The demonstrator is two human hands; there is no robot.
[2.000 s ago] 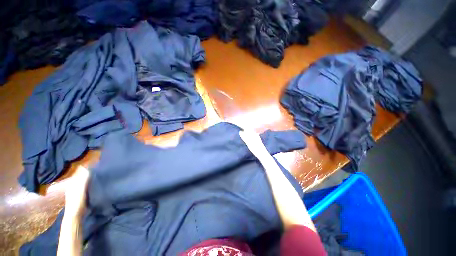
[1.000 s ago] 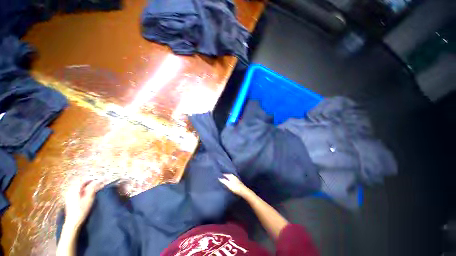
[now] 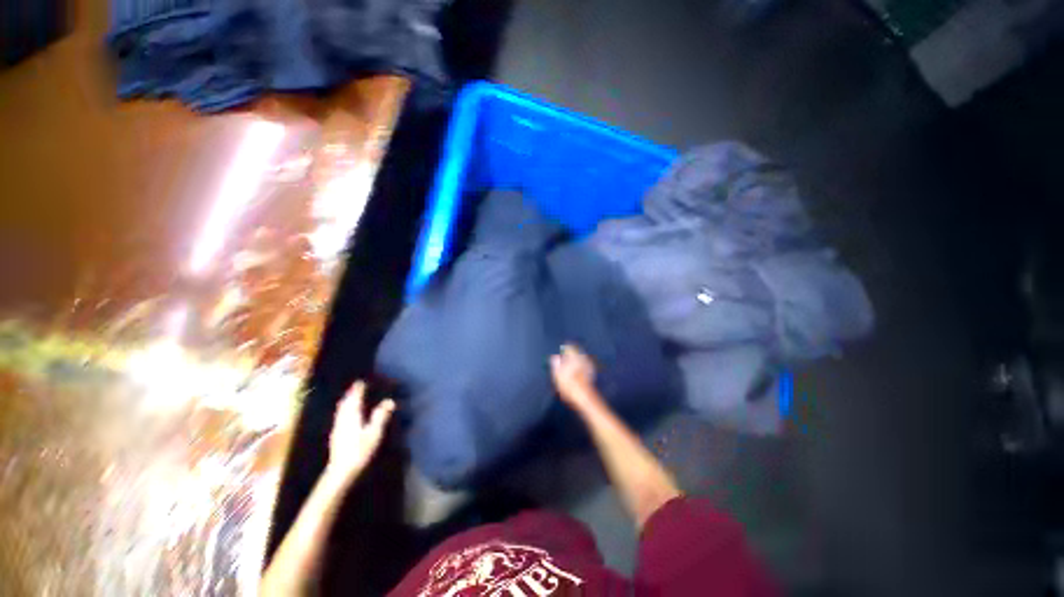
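A dark navy-grey jacket [image 3: 473, 338] lies bunched in and over the near left part of the blue bin [image 3: 525, 146]. My right hand [image 3: 573, 376] is on the jacket's cloth, blurred; whether its fingers grip the cloth cannot be told. My left hand [image 3: 356, 432] is just left of the jacket, beside the table edge, with its fingers apart and nothing in it.
Greyer garments [image 3: 747, 268] with a small white patch hang over the bin's right side. A jacket stack [image 3: 274, 47] lies on the glossy brown table [image 3: 140, 210] at upper left. The table's edge runs down left of the bin. Dark floor surrounds the bin.
The view has swung right from the table to the bin. The jacket has moved off the table's front edge to the bin. My left hand has let go of it.
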